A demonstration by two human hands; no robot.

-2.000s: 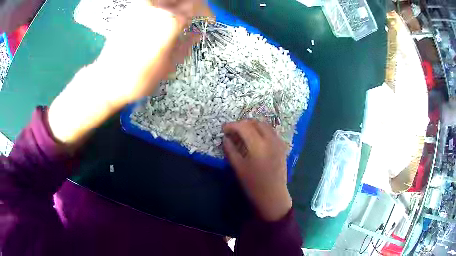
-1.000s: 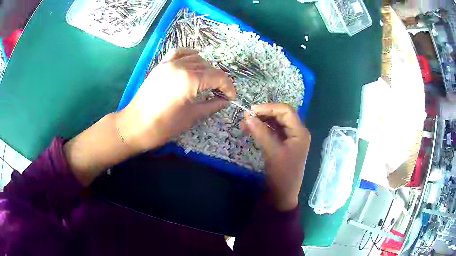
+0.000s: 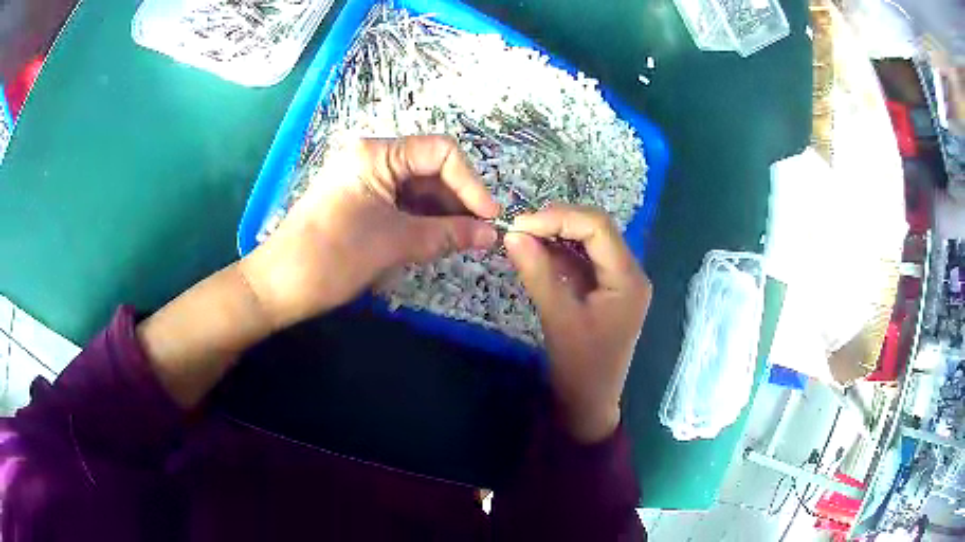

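The blue tray [image 3: 659, 175] lies in front of me, filled with small white sleeves [image 3: 455, 291]. Thin metal pins [image 3: 365, 79] lie bunched on the sleeves at the tray's far left, with more near the middle. My left hand [image 3: 370, 217] and my right hand [image 3: 582, 281] meet over the tray, fingertips almost touching. Between them they pinch a tiny pale piece [image 3: 502, 224], apparently a sleeve with a pin. The fingers hide most of it, so I cannot tell how the parts sit together.
A clear tub of pins [image 3: 238, 37] stands beyond the tray's left side. Another clear tub [image 3: 735, 21] is at the far right. Clear lids [image 3: 714, 344] lie stacked right of the tray. Two stray white pieces [image 3: 647, 71] lie on the green table [image 3: 127, 169].
My left hand came from the tray's far side to meet my right hand over the middle. Over the last second the fingertips closed together, and less of the held piece shows.
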